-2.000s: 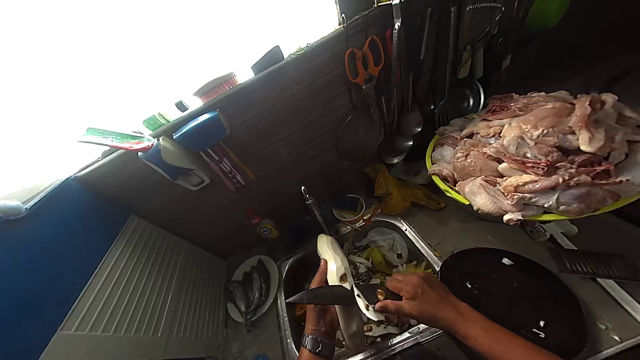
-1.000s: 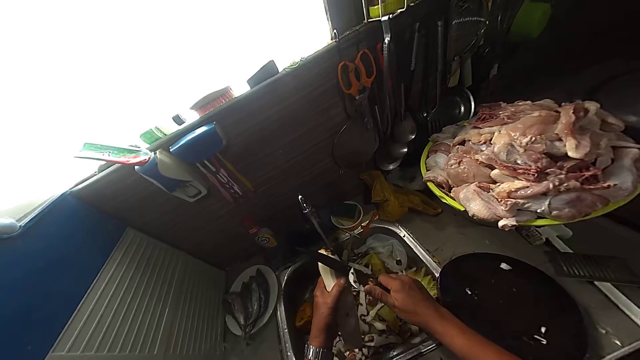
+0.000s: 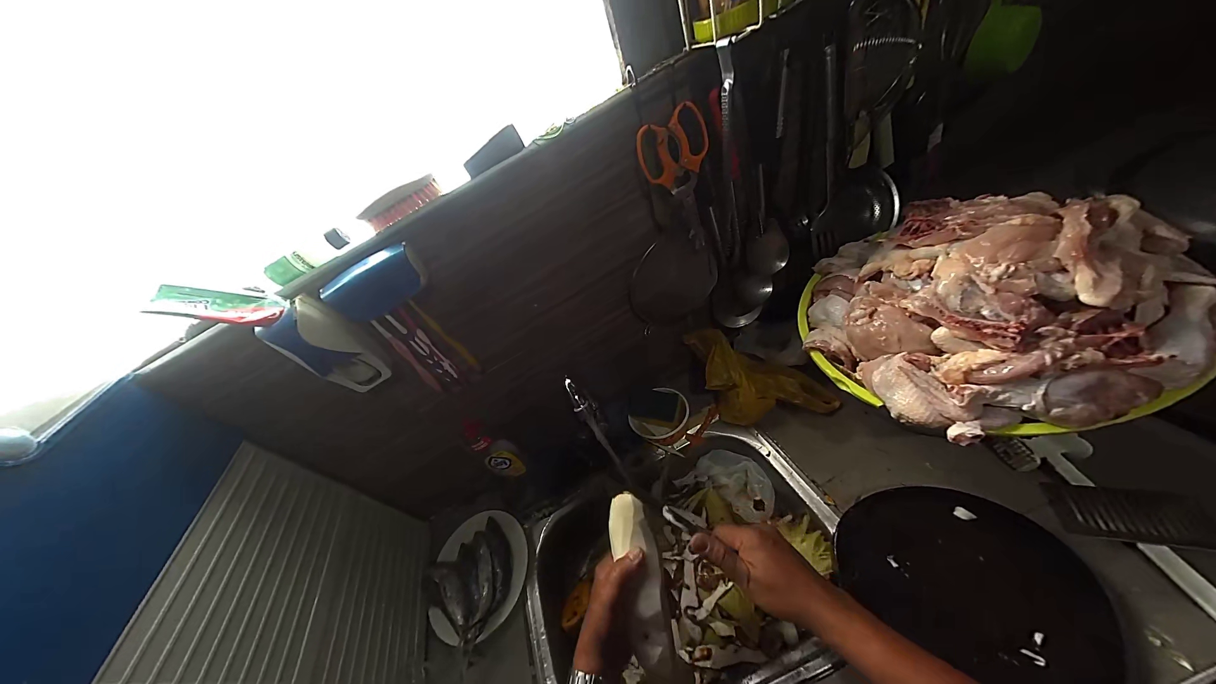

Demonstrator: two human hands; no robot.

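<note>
Over the metal sink [image 3: 793, 475], my left hand [image 3: 608, 598] grips a long pale peeled root vegetable [image 3: 627, 527], its cut end pointing up. Just right of it, my right hand [image 3: 760, 565] is closed around the handle of a knife [image 3: 632, 475], whose dark blade angles up and left past the vegetable's tip; the blade is hard to make out against the sink. Peel scraps [image 3: 712, 603] fill the sink below both hands, beside a clear plastic bag [image 3: 736, 483].
Raw chicken pieces [image 3: 1007, 304] are heaped in a yellow-green basin at right. A round dark board [image 3: 978, 589] lies below it, near a grater [image 3: 1130, 513]. Whole fish [image 3: 475, 575] rest on a white plate at left. Behind the sink stand a faucet [image 3: 581, 404] and hanging orange-handled scissors [image 3: 674, 157].
The knife has moved from across the vegetable to its upper right side. The vegetable, low and tilted one second ago, now shows more of its length.
</note>
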